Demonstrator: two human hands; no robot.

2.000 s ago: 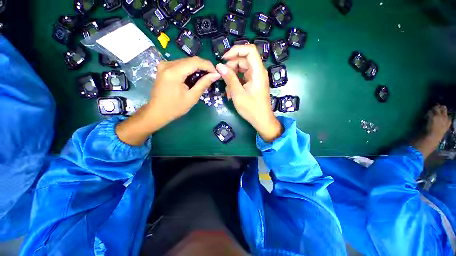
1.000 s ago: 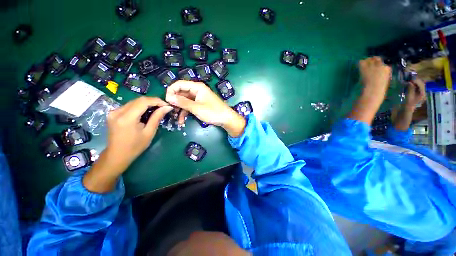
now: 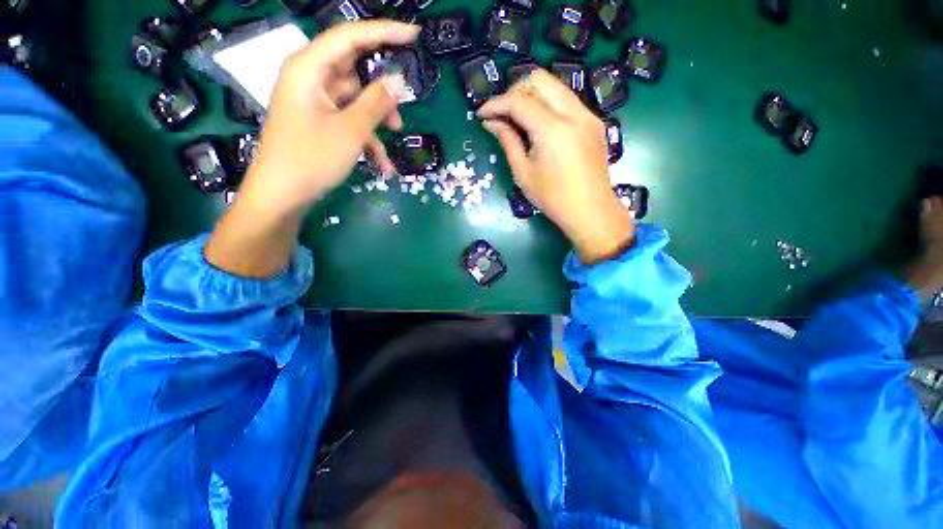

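Note:
My left hand (image 3: pixel 315 129) holds a black watch case (image 3: pixel 409 74) between thumb and fingers, above the green bench. My right hand (image 3: pixel 558 155) is just right of it, thumb and fingertips pinched together; whether a tiny piece is between them cannot be told. A loose pile of small white inserts (image 3: pixel 463 184) lies below and between the hands. Another black case (image 3: pixel 418 154) lies just above the pile. A single case (image 3: pixel 483 262) lies near the bench's front edge.
Many black cases (image 3: pixel 508 30) are scattered at the back. A bag with a white label (image 3: pixel 261 64) lies behind my left hand. Two cases (image 3: pixel 786 123) and a few small bits (image 3: pixel 792 254) lie at right. Blue-smocked people (image 3: pixel 64 279) are on both sides.
The view has swung back from the right. My hands have moved apart, uncovering the white inserts. The case in my left hand is now visible, raised above the bench.

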